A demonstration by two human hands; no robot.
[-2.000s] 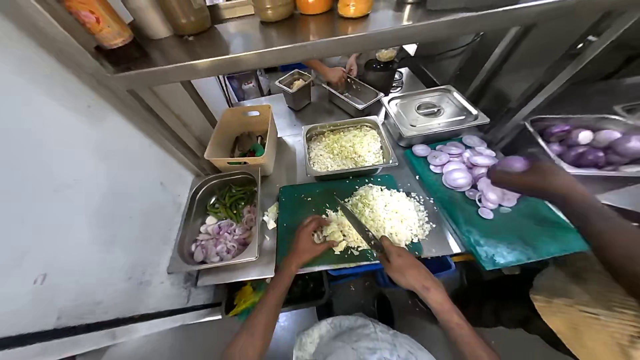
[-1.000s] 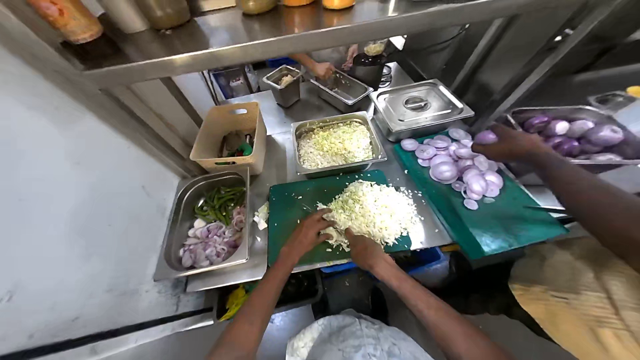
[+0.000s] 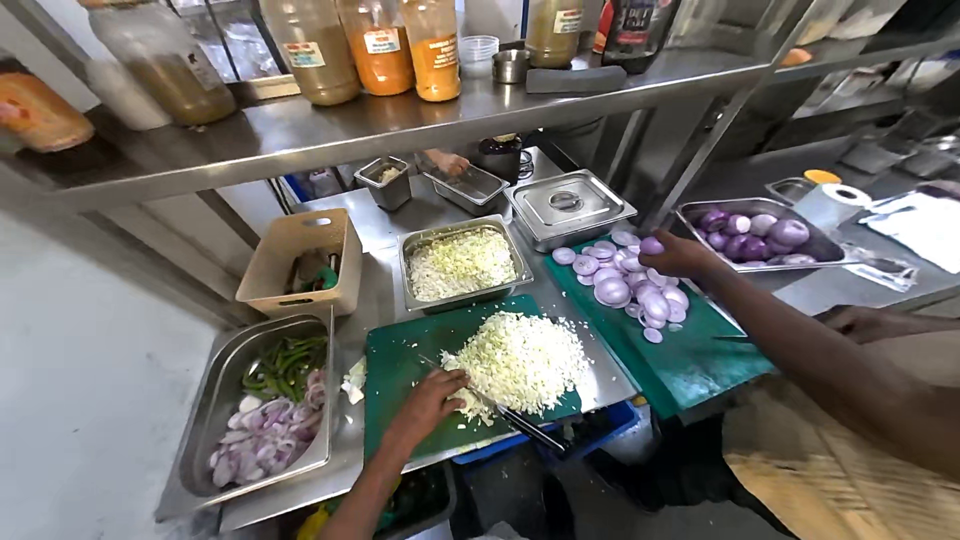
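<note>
My left hand (image 3: 430, 403) rests at the left edge of a heap of chopped cabbage (image 3: 525, 364), its fingers near a knife blade. The knife (image 3: 531, 429) lies across the front of the heap on a green cutting board (image 3: 397, 360), its black handle pointing toward the lower right. No hand is on that handle, and my right hand is out of the frame. Behind the board stands a steel pan of chopped cabbage (image 3: 461, 266). Whether my left fingers grip anything is hard to tell.
At left stand a steel pan (image 3: 328, 442) with sliced onions and green chillies, and a beige bin (image 3: 259, 270). A co-worker's hand (image 3: 679, 255) holds an onion over sliced onions (image 3: 637, 289) on another green board. A lidded pan (image 3: 570, 206) sits behind. A shelf (image 3: 480, 112) with jars crosses above.
My right hand, at the cabbage heap one second ago, has left the view. The knife, in my right hand two seconds ago, now lies at the heap's front. The view has shifted to show more shelf.
</note>
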